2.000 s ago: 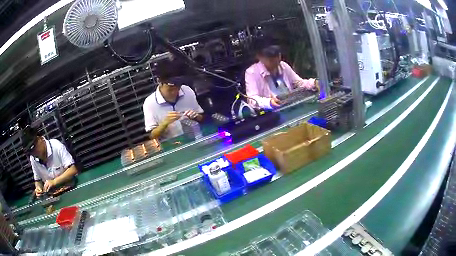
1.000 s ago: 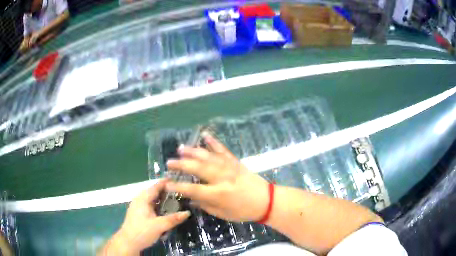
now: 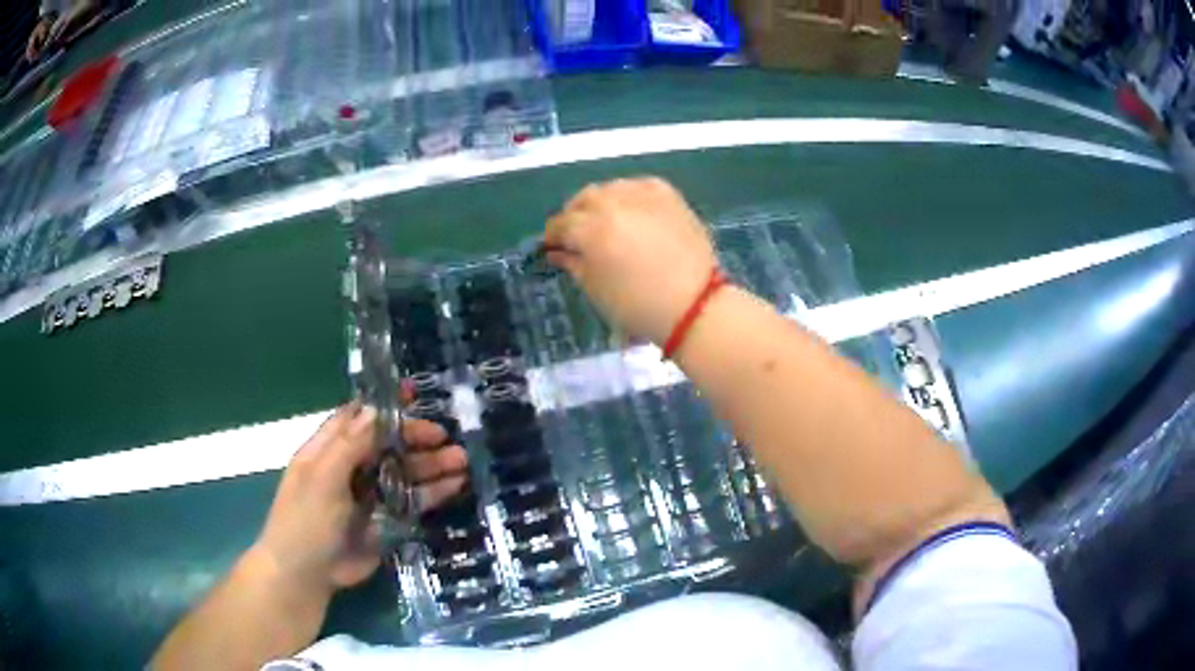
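Note:
A clear blister tray (image 3: 616,505) lies in front of me on the green belt. Its two left columns hold dark components (image 3: 518,452); the columns to their right look mostly glassy. My left hand (image 3: 343,492) grips a grey metal carrier strip (image 3: 370,354), held upright along the tray's left edge. My right hand (image 3: 640,249) is over the tray's far edge, fingertips pinched on a small dark component (image 3: 544,257) above the third column; the fingers partly hide it.
Metal strips lie on the belt at the left (image 3: 105,296) and right of the tray (image 3: 923,380). Across the belt are clear trays with a white sheet (image 3: 184,138), a red bin (image 3: 81,92), blue bins (image 3: 590,37) and a cardboard box (image 3: 826,37).
My right hand has moved away from the left hand to the tray's far edge. The left hand now holds the strip upright. The view has shifted slightly downward.

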